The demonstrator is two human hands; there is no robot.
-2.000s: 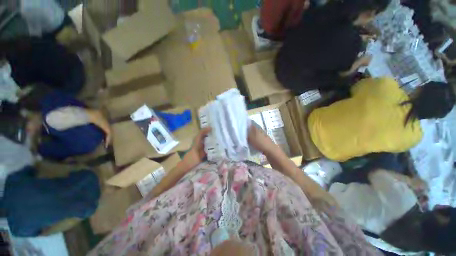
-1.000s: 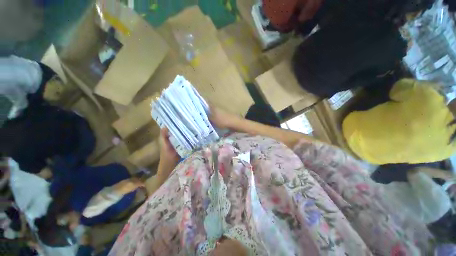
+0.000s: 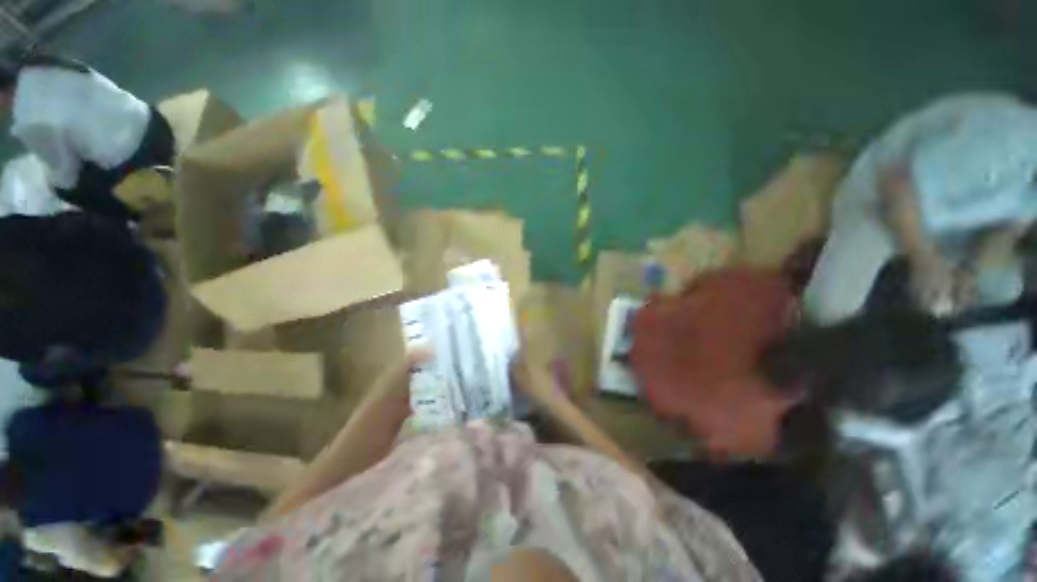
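Note:
A stack of thin white printed pieces (image 3: 464,347) is held upright in front of my floral garment, with small dark print along its left side. My left hand (image 3: 419,373) grips the left side of the stack and is partly hidden by it. My right hand (image 3: 525,373) is at the stack's right side; its fingers are blurred and mostly hidden. One piece stands a little higher than the rest at the top.
An open brown carton (image 3: 290,216) with yellow tape holds dark and pale items at the left. Seated people line both sides, one in red (image 3: 716,362). Brown cardboard (image 3: 472,239) lies ahead. Yellow and black tape (image 3: 583,205) marks the green floor (image 3: 682,102).
The view has moved forward, showing more green floor and bringing the open carton and the person in red nearer. The stack stays in both hands and stands more upright than one second ago.

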